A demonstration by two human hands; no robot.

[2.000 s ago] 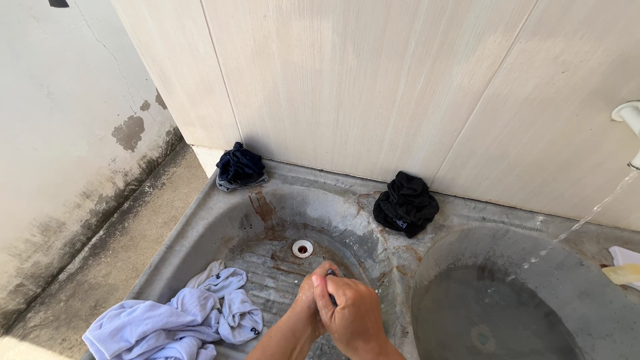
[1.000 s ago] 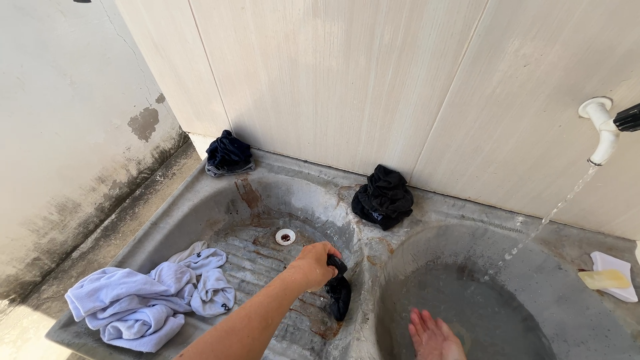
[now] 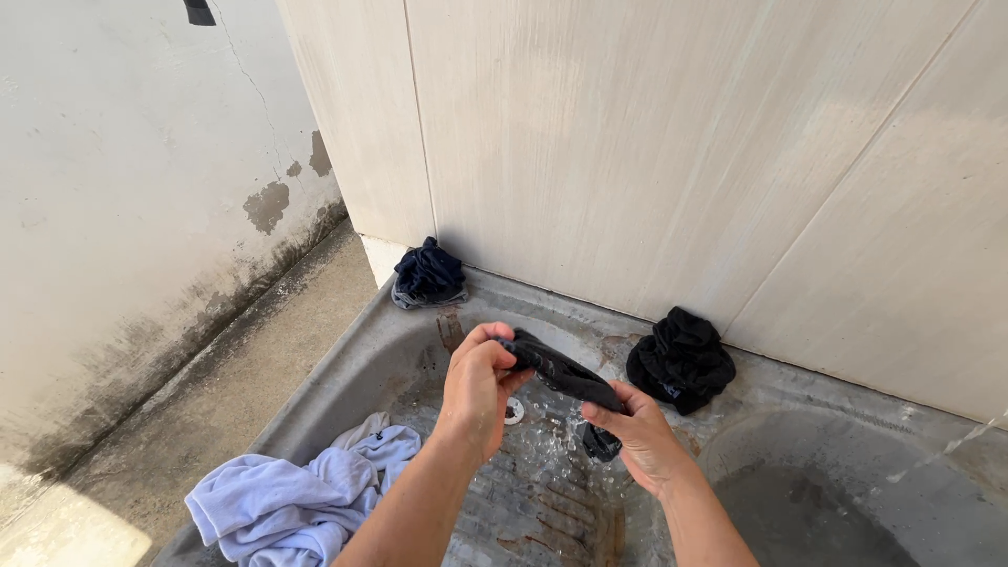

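Observation:
Both my hands hold a wet black cloth item [image 3: 563,373], perhaps a sock, stretched between them above the ribbed basin [image 3: 543,504]. My left hand [image 3: 476,386] pinches its upper left end. Its lower right part is gripped by my right hand [image 3: 642,433], with a dark end [image 3: 601,442] hanging beside the fingers. Water splashes beneath the cloth, near the white drain [image 3: 513,410]. Pale blue-white wet clothing [image 3: 291,504] lies in a heap at the left of the basin, partly behind my left forearm.
A navy bundle [image 3: 429,272] sits on the sink's back left corner, and a black bundle [image 3: 681,358] on the back ledge between basins. The right basin [image 3: 803,512] holds water, with a stream [image 3: 957,445] falling at its right. A panelled wall [image 3: 630,157] stands behind.
My right hand has moved from over the water basin to the black cloth, which my left hand alone held a second ago. The cloth is now raised and stretched between both hands.

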